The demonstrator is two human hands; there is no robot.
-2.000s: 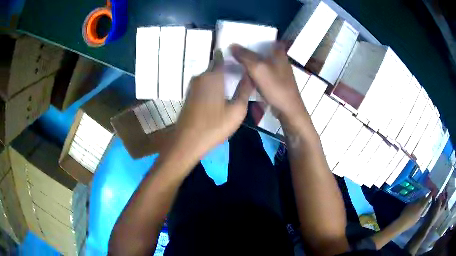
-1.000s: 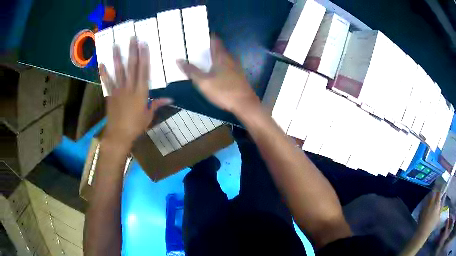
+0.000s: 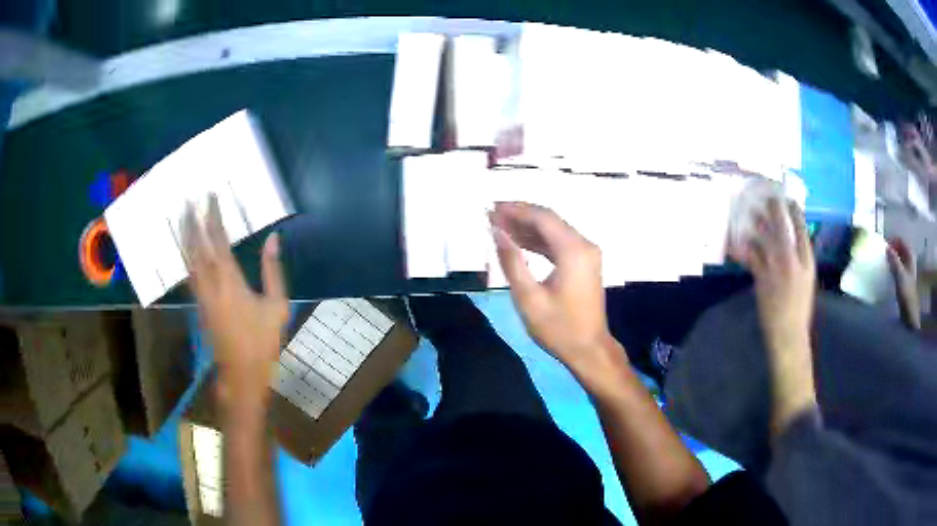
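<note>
A short row of white product boxes (image 3: 154,221) lies at a slant on the left of the dark green bench. My left hand (image 3: 228,283) rests with spread fingers on the near side of this row. My right hand (image 3: 560,277) is over the near row of the long block of white product boxes (image 3: 647,221), thumb and fingers apart at the boxes' edge; it is slightly blurred, and whether it grips a box cannot be told. The tape gun (image 3: 100,249), orange and blue, lies partly behind the slanted row.
An open carton (image 3: 375,385) with white boxes stands below the bench edge. Brown cartons (image 3: 72,385) are stacked at lower left. A pale rail (image 3: 298,46) runs behind the bench. At the right, a co-worker's hand (image 3: 786,277) touches the row's end, beside a blue device (image 3: 825,154).
The view has turned to the right. My left hand stays at the slanted row, which is now separate from my right hand. My right hand has moved from that row to the long block.
</note>
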